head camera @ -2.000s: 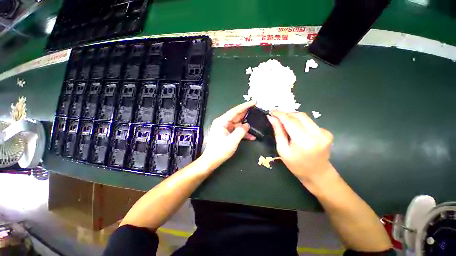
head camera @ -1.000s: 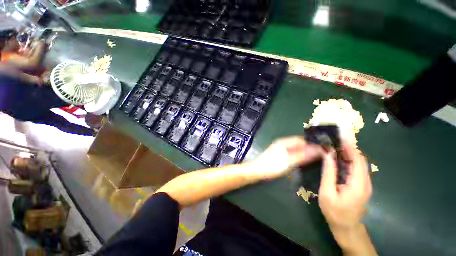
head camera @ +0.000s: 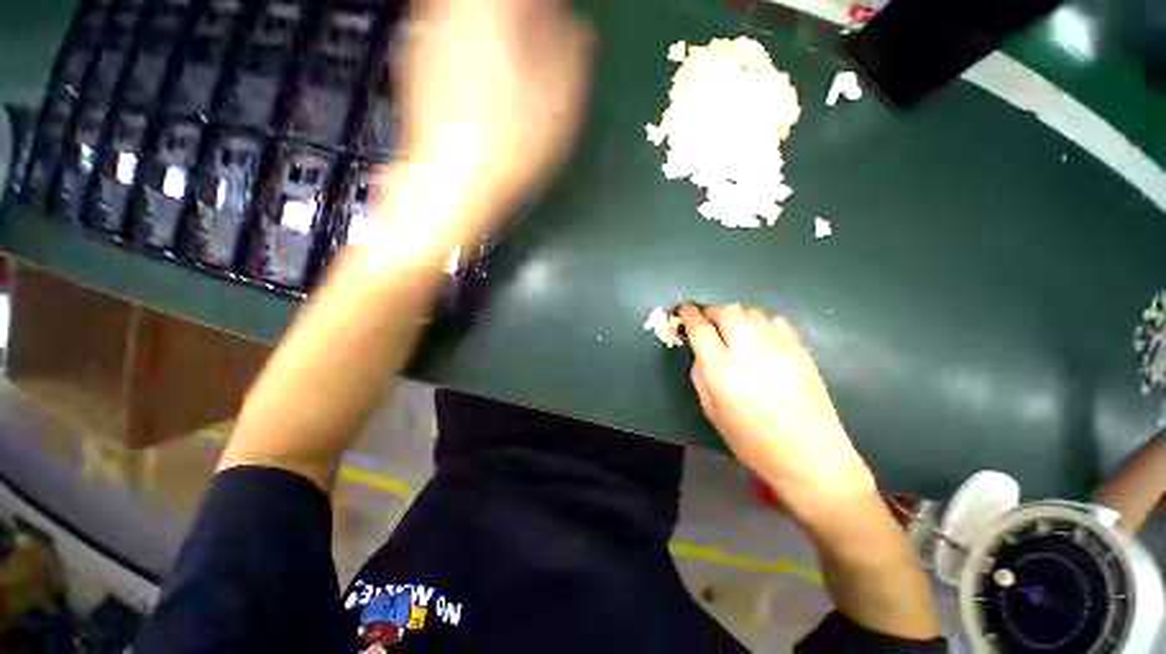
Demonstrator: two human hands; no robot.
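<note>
A shiny black blister tray [head camera: 237, 134] holds phone housings [head camera: 298, 205] in rows at the upper left. My left hand [head camera: 492, 96] is blurred over the tray's right part, near the top edge; its fingers and anything in them cannot be made out. My right hand [head camera: 754, 364] rests on the dark green bench, its fingertips at a small scrap cluster [head camera: 662, 326]. A small dark bit shows at the fingertips; whether they grip it is unclear. A cream-white heap of scraps [head camera: 729, 128] lies beyond my right hand.
A dark slab [head camera: 940, 45] lies at the upper right, with a small bent white piece [head camera: 844, 88] beside it. A round fan [head camera: 1055, 594] stands at the lower right, near part of another person's arm [head camera: 1135, 483]. A brown cardboard box [head camera: 147, 364] is below the bench edge, left.
My hands have parted; the black housing no longer shows between them. My left hand has moved to the tray, my right hand down to the small scraps. The camera view has shifted.
</note>
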